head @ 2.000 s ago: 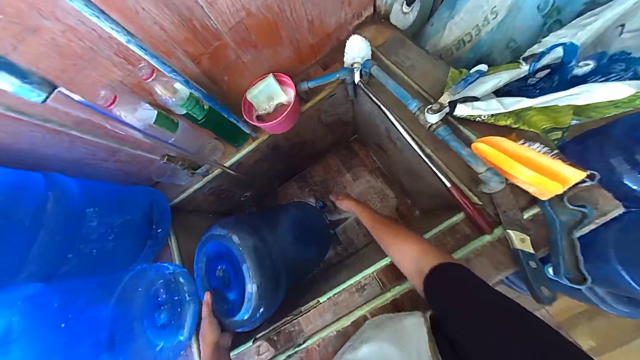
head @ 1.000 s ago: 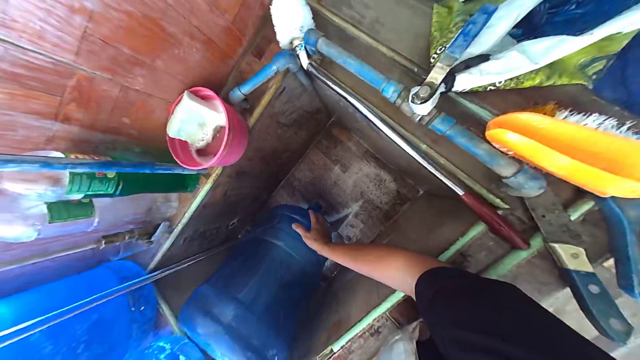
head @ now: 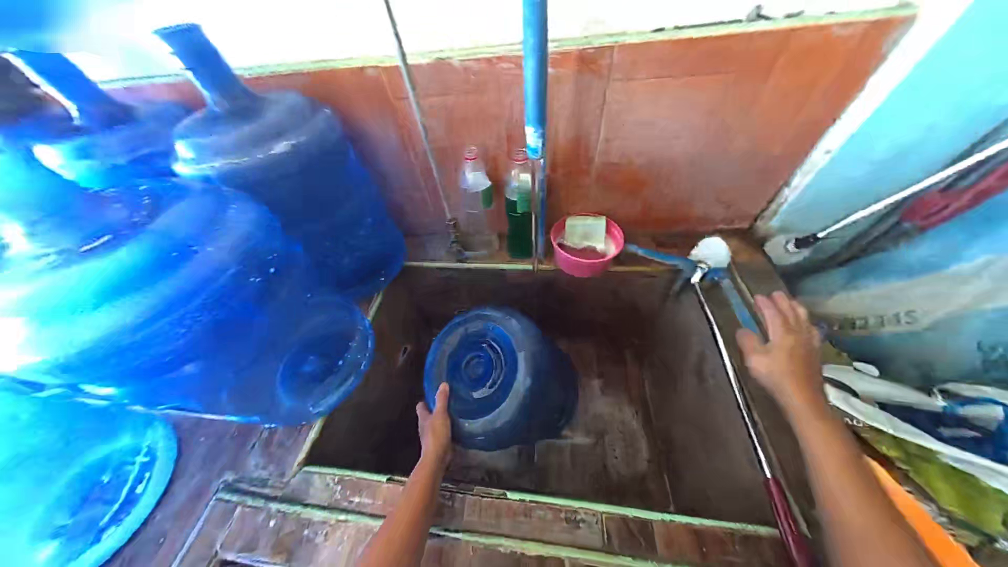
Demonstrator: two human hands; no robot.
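A blue plastic water jug [head: 512,378] lies tilted in a brown tiled basin [head: 614,425], its round base facing me. My left hand [head: 435,425] is against the lower left rim of that base, thumb on the base and the other fingers largely hidden. My right hand [head: 780,346] is raised at the basin's right side, fingers spread and holding nothing, near the blue water pipe [head: 736,303]. Just left of it, a long-handled brush with a white head [head: 710,252], metal shaft and dark red grip leans along the basin's right edge.
Several large blue jugs [head: 276,181] crowd the left side. Along the back ledge stand a clear bottle [head: 476,197], a bottle of green liquid [head: 519,209] and a pink tub [head: 587,246]. A vertical blue pipe [head: 535,79] rises behind. Plastic bags [head: 929,441] and an orange object [head: 913,504] are at right.
My right hand has left the jug in the basin and moved to the right, by the pipe. The jug's base now faces me more directly. The view has shifted widely.
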